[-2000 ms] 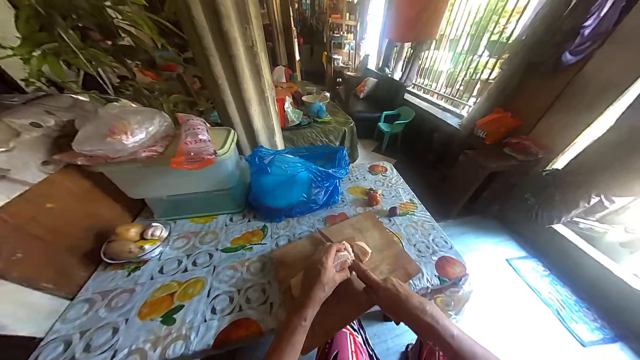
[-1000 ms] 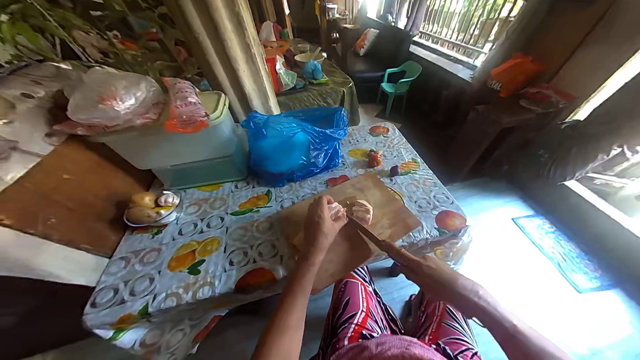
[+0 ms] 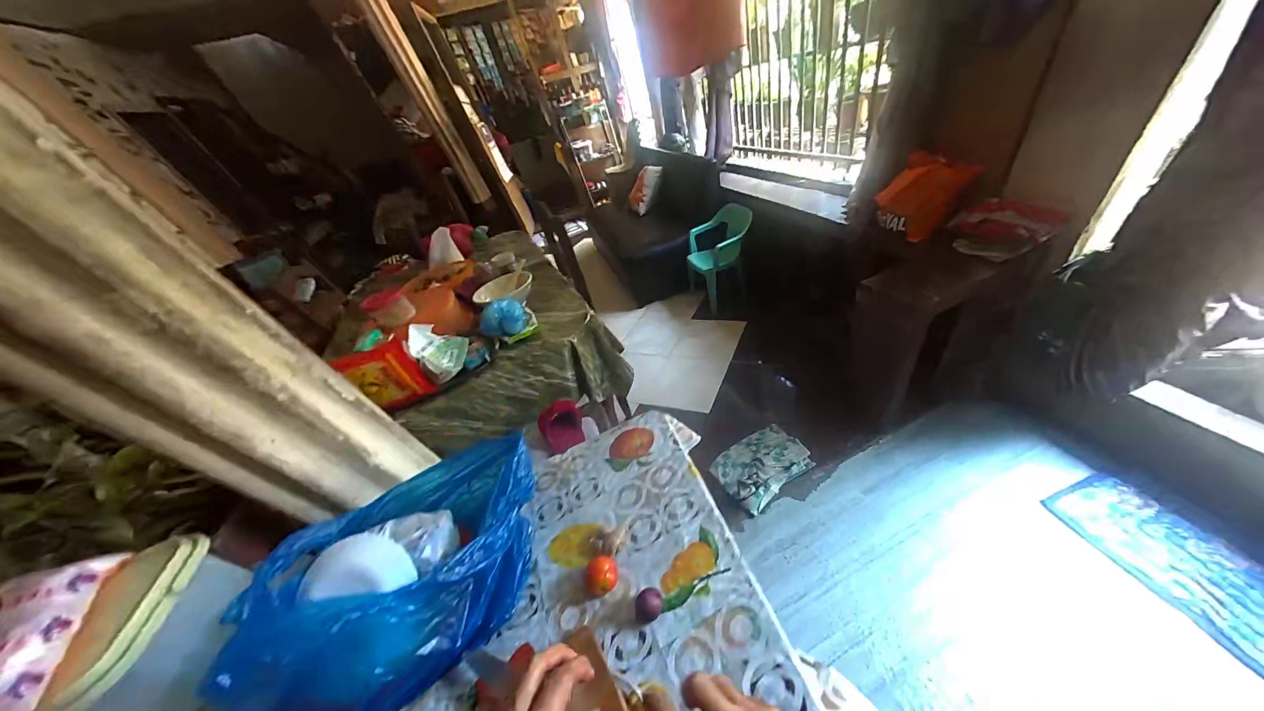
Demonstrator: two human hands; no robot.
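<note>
At the bottom edge of the head view my left hand [image 3: 555, 679] shows only its fingers, bent over the corner of the wooden cutting board [image 3: 594, 671]. The fingers of my right hand [image 3: 721, 691] reach in just to the right, over the patterned tablecloth [image 3: 642, 533]. The frame cuts off both palms, so what they hold is hidden. No knife blade shows. Beyond the board lie a small red tomato [image 3: 601, 575], a purple onion [image 3: 649, 604] and a small brownish item [image 3: 607, 540] that I cannot name.
A blue plastic bag [image 3: 395, 632] with a white object inside stands left of the board. A cluttered second table [image 3: 533, 375] is beyond the pillar [image 3: 197, 296]. Further off are a green plastic chair [image 3: 719, 252], a dark sofa [image 3: 662, 217] and a patterned cloth [image 3: 760, 464] on the floor.
The view has swung up toward the room, leaving most of the board and both forearms out of frame. The knife and the pale food piece seen between my hands earlier no longer show.
</note>
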